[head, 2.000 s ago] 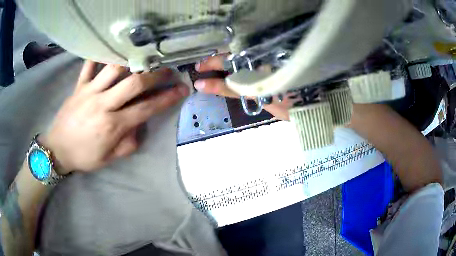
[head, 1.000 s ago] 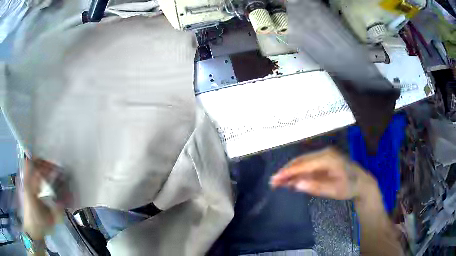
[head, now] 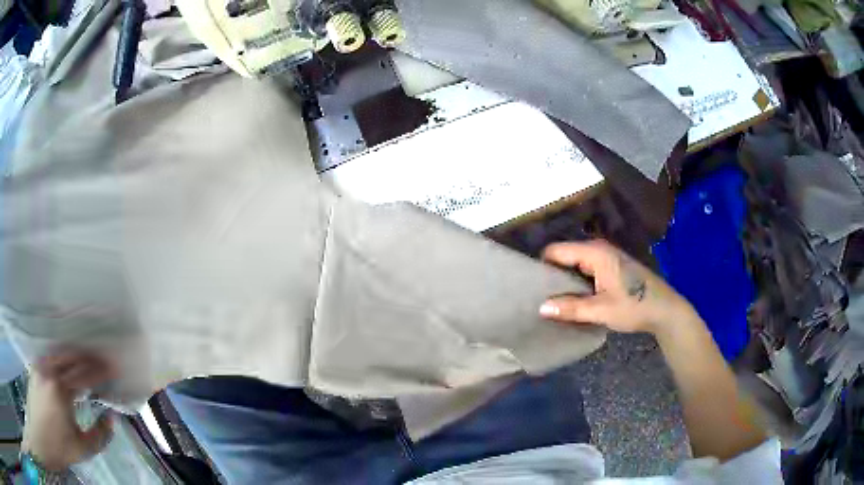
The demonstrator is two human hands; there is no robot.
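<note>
A large grey-taupe cloth panel (head: 218,218) lies from the machine over the table edge and across my lap. A straight seam line runs down it, with a second panel (head: 407,284) spread to its right. My right hand (head: 611,289) pinches the right edge of that second panel between thumb and fingers. My left hand (head: 76,388), blurred, is at the lower left edge of the cloth, fingers bent against it. The sewing machine head (head: 256,33) is at the top, left of centre, above the cloth's upper edge.
The white table (head: 474,170) has ruler markings. A grey strip of cloth (head: 568,85) with a dark underside hangs over its right part. A blue crate (head: 706,256) stands at the right beside a heap of cut pieces (head: 815,313).
My right hand, empty one second ago, has taken hold of the cloth and spread it rightward. Two seconds ago both hands were at the needle. The view has shifted, with the machine now further up.
</note>
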